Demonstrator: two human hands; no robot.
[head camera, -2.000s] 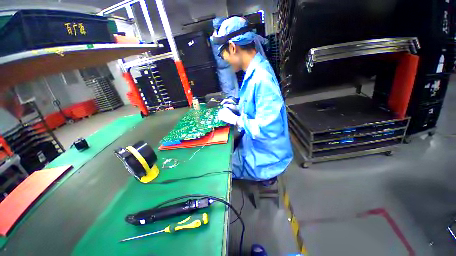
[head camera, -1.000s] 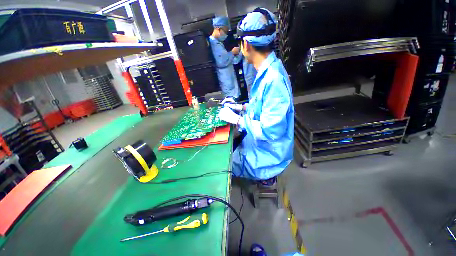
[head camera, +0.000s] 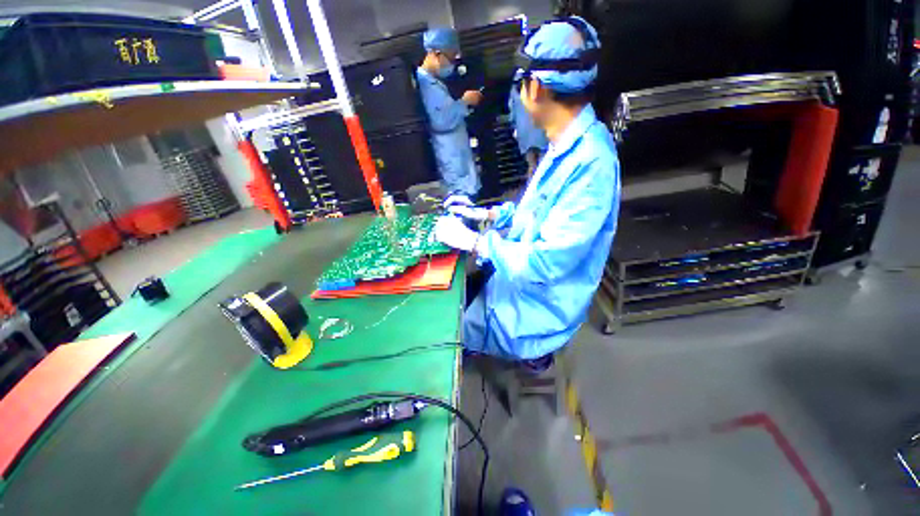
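Note:
Neither of my hands is in view. Nearest in front of me on the green bench mat lies a hand screwdriver (head camera: 371, 453) with a yellow-and-black handle, its thin silver shaft pointing left. Just behind it lies a black electric screwdriver (head camera: 328, 427) with a black cord running over the bench edge. Farther back stands a black reel (head camera: 264, 325) with a yellow band and foot, a pale loop of thin wire (head camera: 335, 328) beside it. Beyond, a large green circuit board (head camera: 368, 252) lies on red-orange sheets (head camera: 429, 275), with a neighbour's gloved hands at its right edge.
The neighbour (head camera: 555, 232) in a blue smock sits at the bench's right side. Another person (head camera: 447, 111) stands behind. A red-orange sheet (head camera: 61, 388) and a small black object (head camera: 151, 290) lie across the bench. A shelf (head camera: 151, 101) overhangs the left; a metal cart (head camera: 706, 272) stands right.
The neighbour's head and upper body have moved right and more upright, uncovering the standing person behind. The whole view has shifted slightly. The bench tools have not moved.

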